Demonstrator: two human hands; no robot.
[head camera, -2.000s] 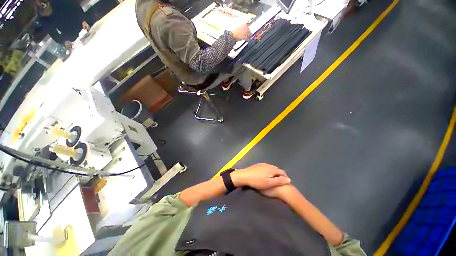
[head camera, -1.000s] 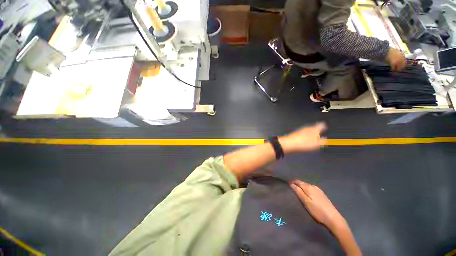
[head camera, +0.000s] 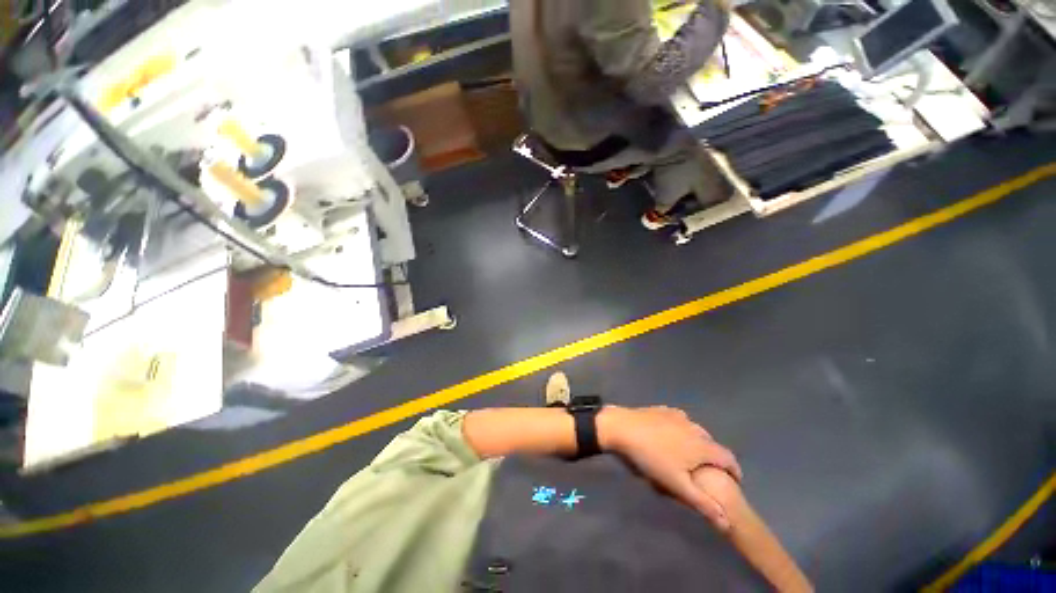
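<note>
My left hand (head camera: 669, 447), with a black watch on its wrist, lies over my right wrist and curls around it in front of my dark apron. My right hand (head camera: 720, 473) is mostly hidden under my left; its fingers cannot be made out. No work item shows in either hand. Beyond the aisle line, a flat stack of long black strips (head camera: 799, 141) lies on a white table (head camera: 909, 154), with small red-orange items (head camera: 790, 93) at its far side.
A seated person (head camera: 602, 70) in grey is beside the strips on a metal-legged stool (head camera: 565, 209). A grey screen (head camera: 906, 33) stands behind the strips. At left are white machine tables (head camera: 127, 405) and thread cones (head camera: 241, 183). A yellow line (head camera: 649, 331) crosses the floor; a cardboard box (head camera: 446, 125) stands beyond.
My left hand was lifted and stretched forward, apart from my right, one second ago; now it is back on my right wrist. The view has tilted, and a light-coloured shoe tip shows.
</note>
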